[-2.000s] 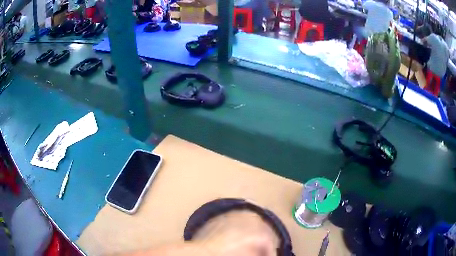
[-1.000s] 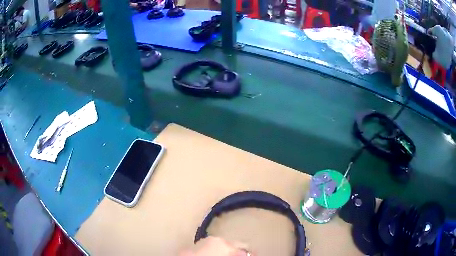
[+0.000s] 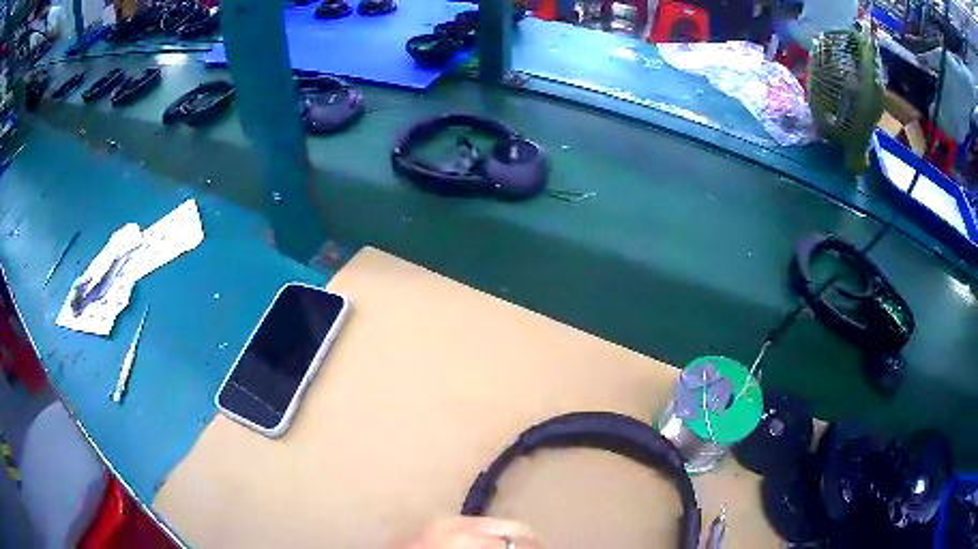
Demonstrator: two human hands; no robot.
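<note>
A black headset (image 3: 601, 427) lies at the bottom of the view with its padded arc upward; its lower ends are cut off by the frame edge. My left hand (image 3: 472, 533) is at the arc's lower left end, mostly cut off, and appears to hold it. A ring shows on a finger. My right hand is out of view. A solder reel (image 3: 702, 440) with a bright green rim stands close to the arc's upper right, a strand rising from it. A metal tool tip (image 3: 716, 528) shows right of the arc.
A smartphone (image 3: 284, 359) lies on the left of the tan cardboard (image 3: 408, 354). Farther left are crumpled paper (image 3: 134, 263) and a thin pale tool (image 3: 132, 356). Black discs (image 3: 847, 472) are piled at right. Headsets (image 3: 472, 159) lie on the dark green conveyor behind a green post (image 3: 263, 118).
The headset and my left hand have moved to the right on the cardboard, and less of the hand shows. The conveyor headsets have shifted right. The camera view has also shifted.
</note>
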